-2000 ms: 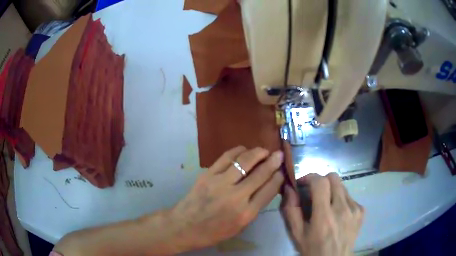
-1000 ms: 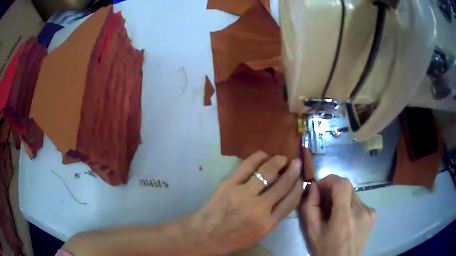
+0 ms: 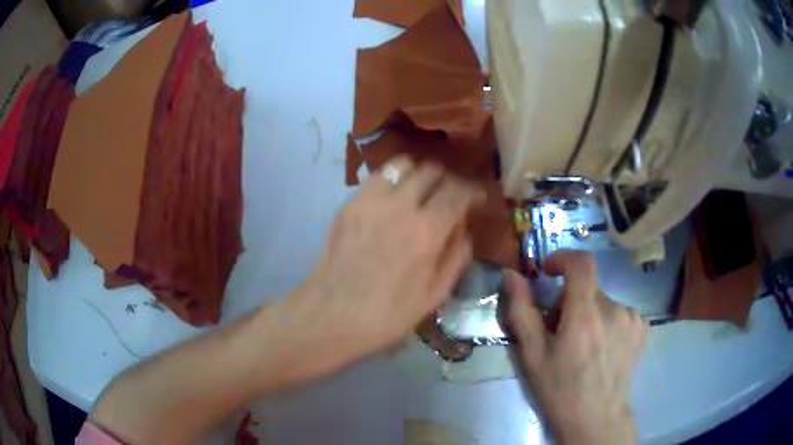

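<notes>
A rust-brown panel [image 3: 492, 228] lies left of the presser foot [image 3: 532, 236], partly under my left hand. My left hand [image 3: 404, 239], blurred, is on or over the panel; its fingers point away from me and it wears a ring. Whether it grips the cloth cannot be told. My right hand [image 3: 574, 326] is just in front of the foot, thumb and index finger near the panel's near end; what lies between them is too blurred to tell. The cream machine head [image 3: 556, 96] stands over the lit needle plate [image 3: 569, 230].
A thick bundle of brown pieces [image 3: 187, 191] lies left, with a red-topped bundle [image 3: 39, 148] beyond it. Another brown panel [image 3: 417, 69] lies behind. A black phone [image 3: 729, 233] rests on a brown piece [image 3: 717, 295] at right. A small scrap [image 3: 353, 161] lies left of the panel.
My left hand has moved forward and left over the panel. My right hand has moved slightly forward toward the foot. The panel's near edge has moved away from me, uncovering shiny metal bed.
</notes>
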